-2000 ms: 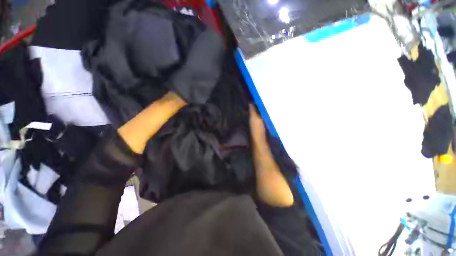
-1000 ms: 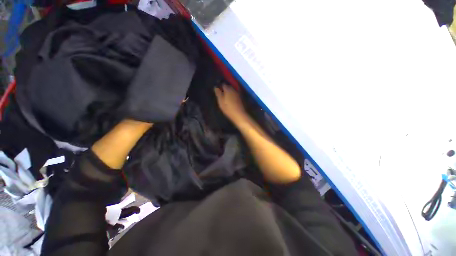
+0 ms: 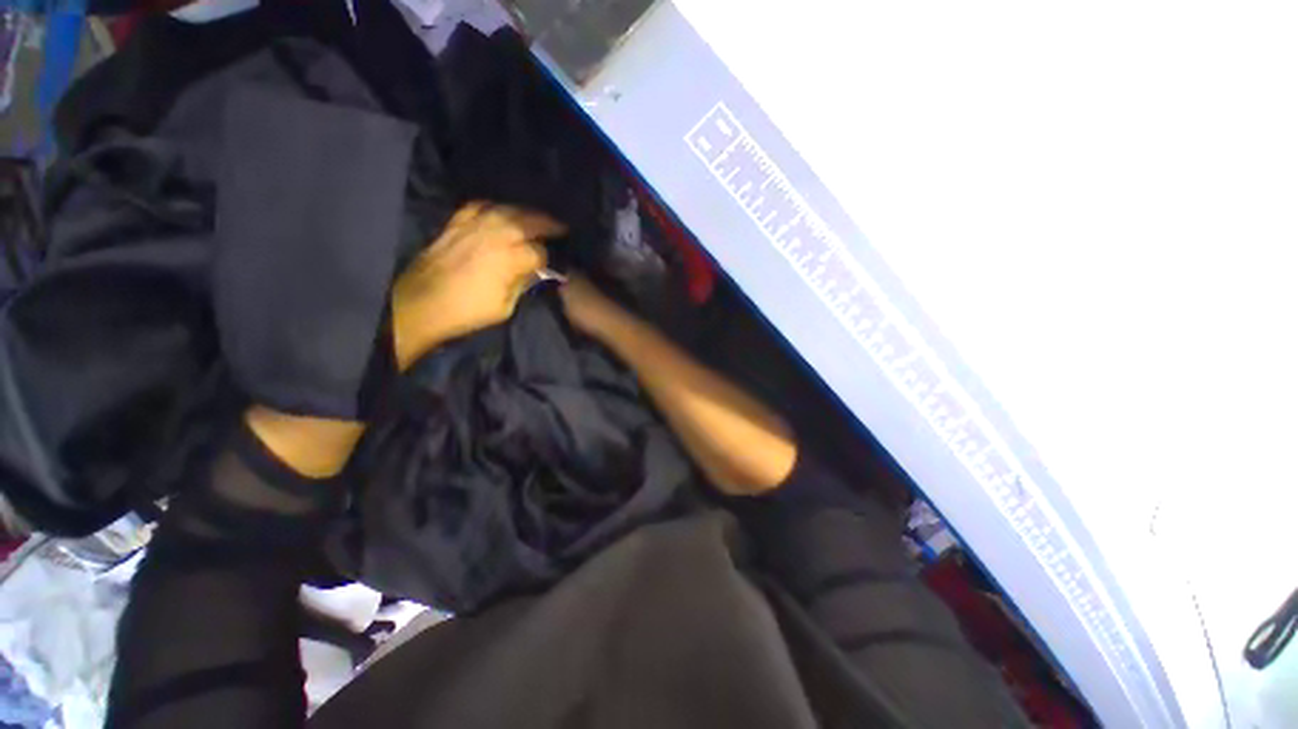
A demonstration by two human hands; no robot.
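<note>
A crumpled black garment (image 3: 527, 456) lies over my lap, and more black cloth (image 3: 306, 242) is heaped at the left, with one flat black piece draped over my left forearm. My left hand (image 3: 477, 271) is bent around the top edge of the garment and grips it. My right hand (image 3: 581, 306) meets it at the same edge, its fingers partly hidden by cloth. A small pale bit (image 3: 544, 278) shows between the hands.
The white sewing table (image 3: 911, 342) with a printed ruler and blue edge runs diagonally at the right. Scissors handles (image 3: 1271, 631) lie at the far right. Red crate parts (image 3: 683, 257) show below the table edge. White scraps (image 3: 57, 612) lie at the lower left.
My left hand has come out from under the black cloth to the garment's top edge. My right hand has moved down and left to meet it. The flat black piece has shifted left.
</note>
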